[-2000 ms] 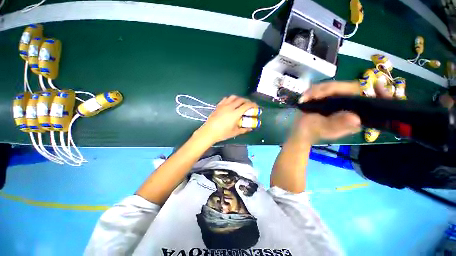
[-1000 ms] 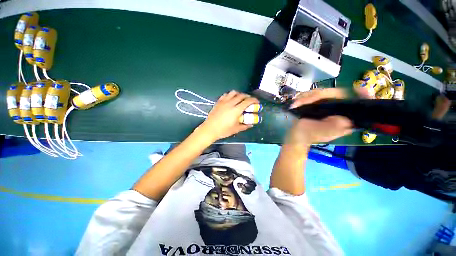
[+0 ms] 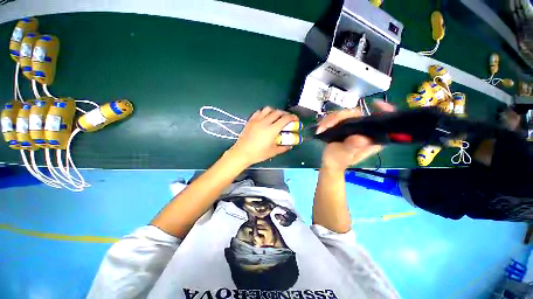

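Observation:
My left hand (image 3: pixel 263 135) holds two yellow housings (image 3: pixel 290 138) side by side on the green bench, their blue-banded ends showing past my fingers. Two white cord loops (image 3: pixel 219 124) trail from them to the left. My right hand (image 3: pixel 350 146) is shut on a black electric screwdriver (image 3: pixel 386 125), which is large and blurred and has a red patch on its side. The screwdriver lies about level, its front end just right of the housings. The bit is too blurred to tell whether it touches them.
A grey-white screw feeder (image 3: pixel 359 58) stands behind my right hand. Yellow housings (image 3: pixel 58 122) stand in rows at the left, one lying askew. Jumbled yellow housings (image 3: pixel 433 93) lie at the right, near a neighbour's dark sleeve (image 3: pixel 467 190). A pale rail (image 3: pixel 257 22) crosses the bench behind.
The screwdriver and my right hand have moved left, closer to the two housings. My left hand still holds them. The view has shifted slightly. The neighbour's arm has come further into view.

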